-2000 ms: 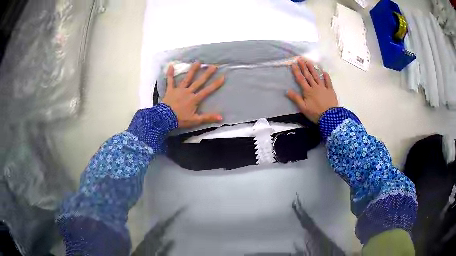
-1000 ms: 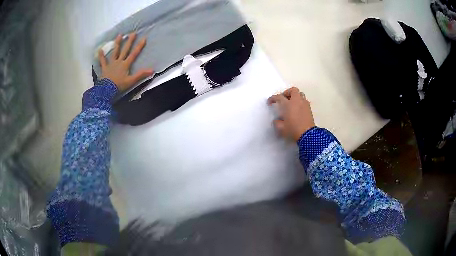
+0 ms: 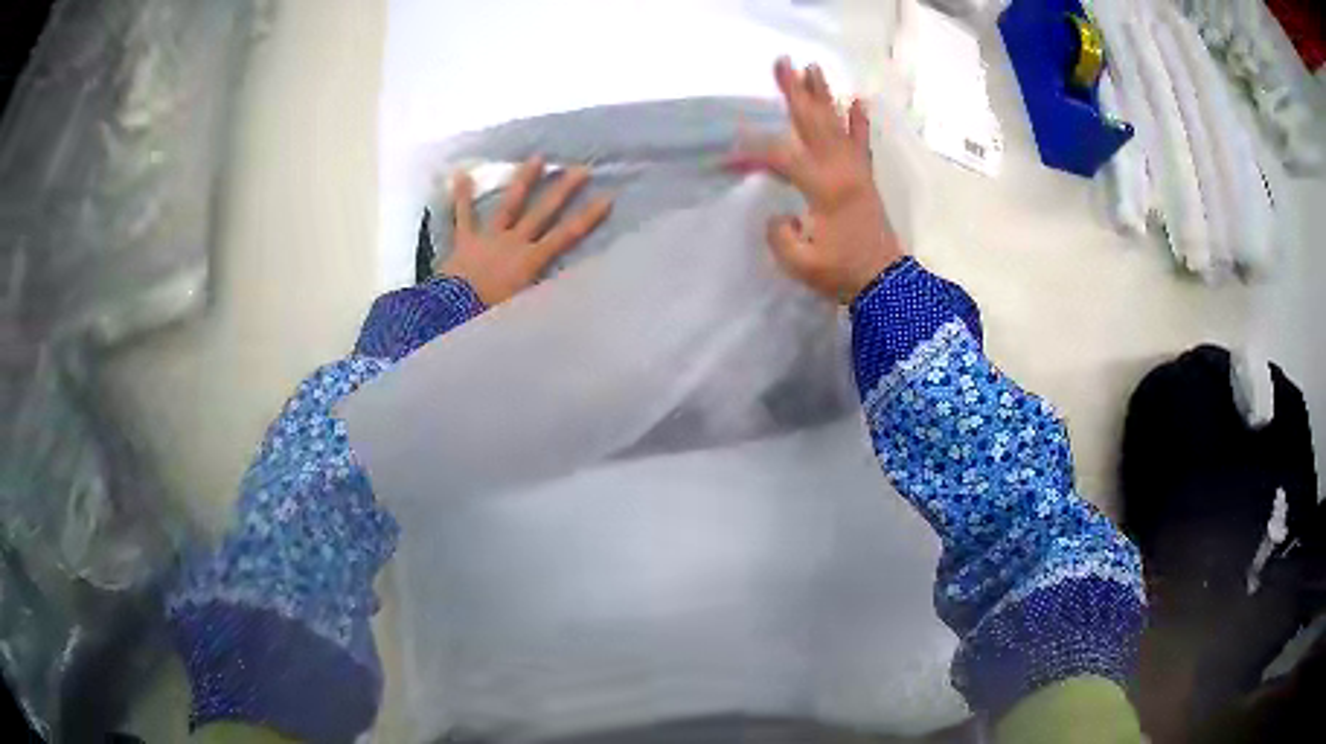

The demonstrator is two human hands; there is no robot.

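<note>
A flat article under thin tissue paper [image 3: 582,364] lies in front of me, greyish where the paper covers it. A black edge [image 3: 425,244] shows at its left side. My left hand [image 3: 521,233] lies flat on the article's upper left, fingers spread; the lifted sheet crosses my left forearm. My right hand [image 3: 832,189] is at the upper right, at the raised corner of the lower sheet, its folds running to my blurred fingers. Its other fingers are spread. The sheet hides the black front and strap; dark patches show through.
Shiny clear polybags [image 3: 117,204] lie at left. At upper right are white label cards [image 3: 948,87], a blue tape dispenser [image 3: 1059,87] and white rolls [image 3: 1185,138]. Black goods [image 3: 1200,451] lie at right.
My right hand has moved from the lower sheet's right edge up to the article's top right, bringing the paper over the black front. The view has swung back right.
</note>
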